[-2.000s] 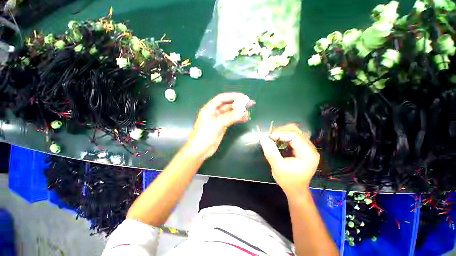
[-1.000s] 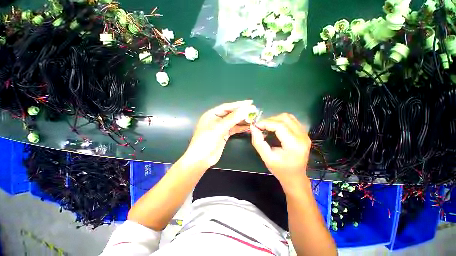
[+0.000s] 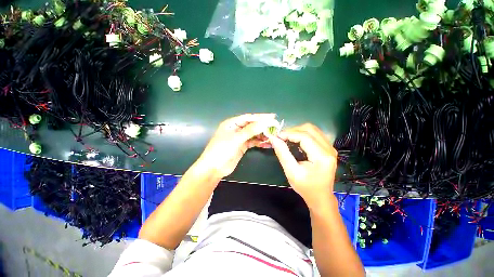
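Note:
My left hand (image 3: 230, 142) is bare and holds a small pale plastic housing (image 3: 272, 130) between thumb and fingers, above the dark green tabletop (image 3: 238, 94). My right hand (image 3: 307, 157) is bare, its thumb and forefinger pinched at the housing's right side. Short thin strands show at the fingertips there; the small part pinched by the right fingers is mostly hidden. The two hands meet at the housing. A clear plastic bag (image 3: 257, 54) holding several loose pale housings lies beyond them.
A tangled pile of black cable assemblies (image 3: 81, 81) lies at left, with pale housings and coloured wires. A neater coiled pile (image 3: 428, 135) lies at right. Blue bins (image 3: 154, 197) with black cables stand below the table edge. One pale housing (image 3: 174, 83) lies near the left pile.
The hands were apart two seconds ago; my right hand has come up and left to the housing in my left hand. Since one second ago they have barely moved. The view has shifted slightly.

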